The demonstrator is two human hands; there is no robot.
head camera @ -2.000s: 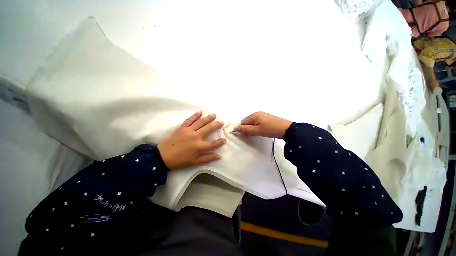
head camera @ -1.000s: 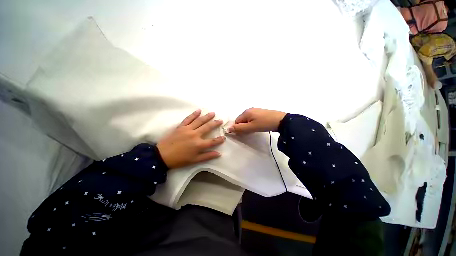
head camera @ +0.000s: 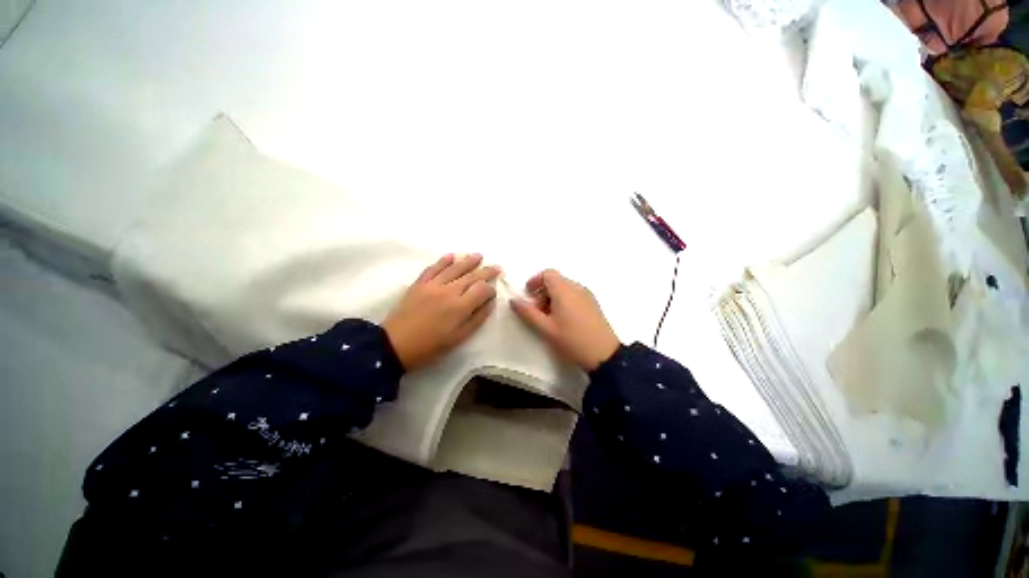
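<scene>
The cream garment body panel point(head camera: 293, 243) lies over the table's near edge and my lap, its curved opening facing me. My left hand point(head camera: 443, 307) lies on the panel, holding its upper edge with bent fingertips; its thumb is mostly hidden. My right hand point(head camera: 570, 316) is just to the right, fingers curled and thumb tip on the cloth at the same edge. Whether a thread is between the fingertips cannot be told. The thread snips point(head camera: 658, 222), with dark red handles, lie on the table beyond my right hand, their cord running towards me.
The white table point(head camera: 451, 102) spans the view. A stack of folded cream panels point(head camera: 790, 390) lies at right, with a beige fabric piece point(head camera: 903, 339) beside it. Crumpled white cloth point(head camera: 920, 147) lies at far right. Pink and yellowish items point(head camera: 959, 23) show at the top right.
The snips now lie on the table, out of my right hand. My right hand has turned and its fingers point up-left. The view has shifted, showing the folded stack, and the panel appears lower.
</scene>
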